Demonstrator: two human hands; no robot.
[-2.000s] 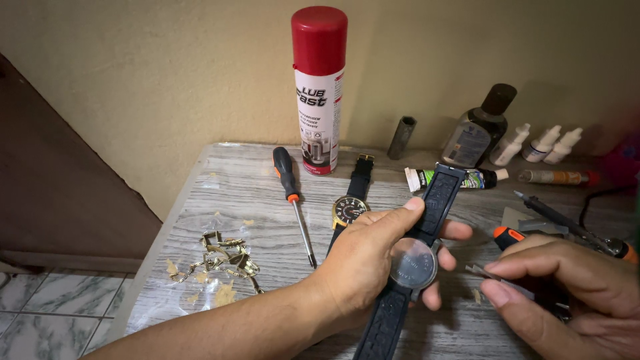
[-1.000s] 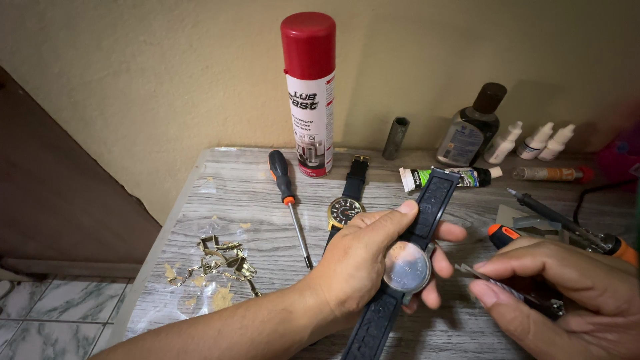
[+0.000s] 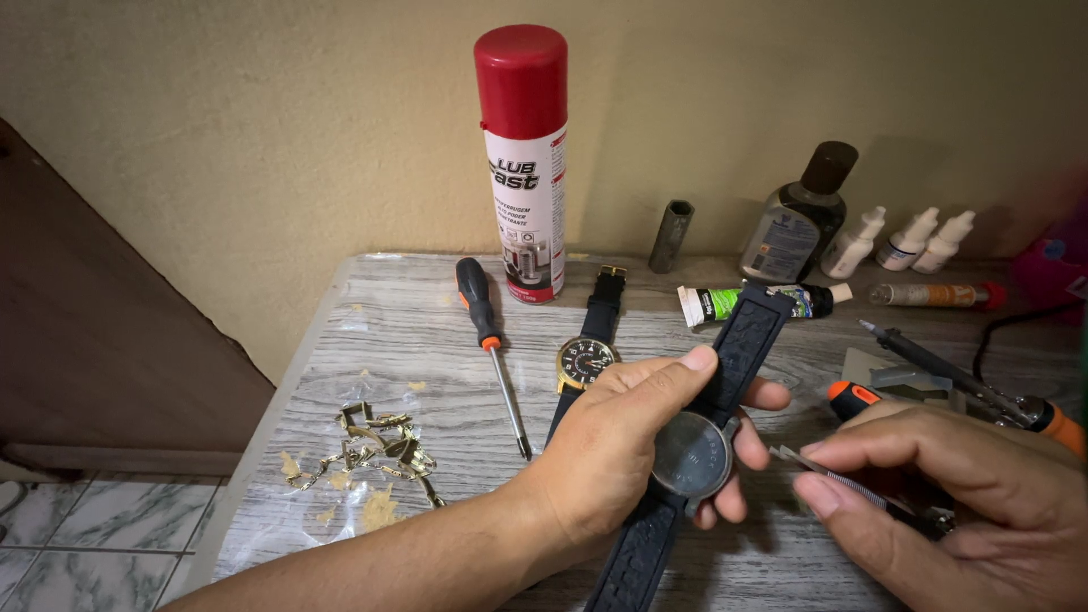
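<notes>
My left hand grips a wristwatch with its metal case back facing up and its black strap running from upper right to lower left. Just right of the watch, my right hand pinches metal tweezers between thumb and forefinger; their tips point at the case without touching it. Behind my left hand lies a gold-rimmed watch with a black dial and black strap, partly covered by the hand. A screwdriver with a black and orange handle rests left of it.
A gold-coloured metal link chain lies at left. A red-capped spray can, a dark hollow tube, a dark bottle, small white dropper bottles and a paint tube stand or lie along the wall. A soldering iron lies at right.
Both hands keep nearly the same place, with the watch still held in the left and the tweezers in the right. The view has shifted slightly.
</notes>
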